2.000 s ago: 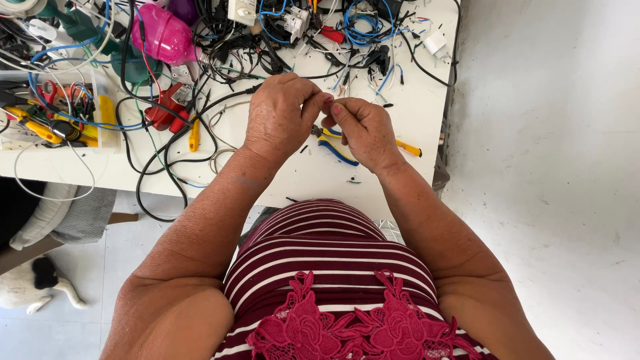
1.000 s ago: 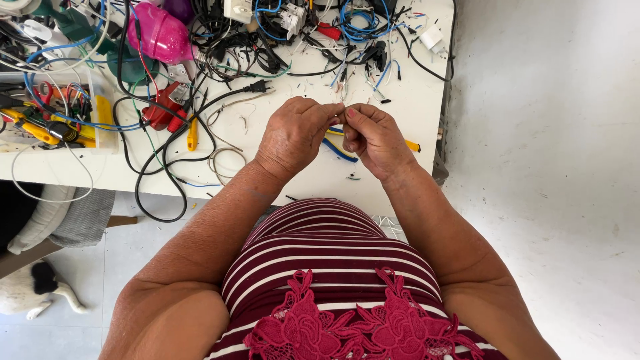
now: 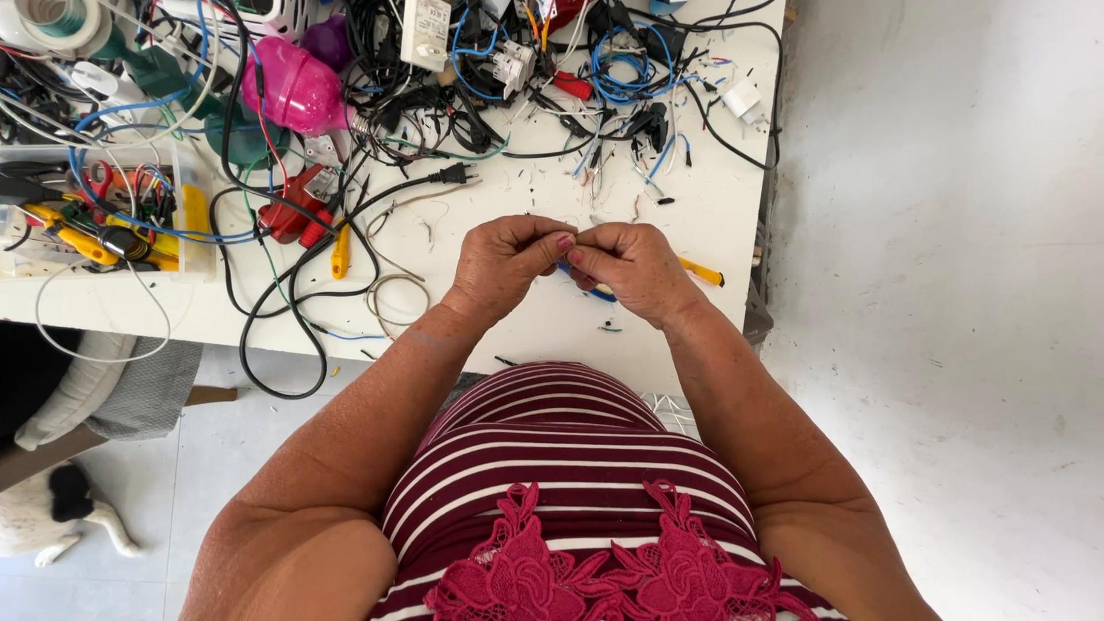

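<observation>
My left hand [image 3: 513, 263] and my right hand [image 3: 631, 269] meet over the front part of the white table, thumbs and fingertips pinched together. Whatever lies between the fingertips is too small or too hidden to make out. Beneath the hands, a blue-handled tool [image 3: 601, 294] shows in part, mostly covered by my right hand. A yellow tool handle [image 3: 701, 272] sticks out on the right side of that hand. Small wire clippings [image 3: 611, 327] lie on the table just below the hands. To the left is a black cable's plug [image 3: 454, 173].
Tangled cables, a coil of blue wire [image 3: 623, 69] and a white adapter [image 3: 743, 101] cover the back. At left are a pink bulb [image 3: 297, 84], a red tool [image 3: 293, 203], a yellow-handled tool [image 3: 341, 252] and a plastic box of tools [image 3: 200, 259]. A dog [image 3: 65, 509] lies on the floor.
Both hands have come lower, toward my body, than two seconds ago, and their fingertips still meet. The black cable's plug, partly covered by my left hand then, is in full view.
</observation>
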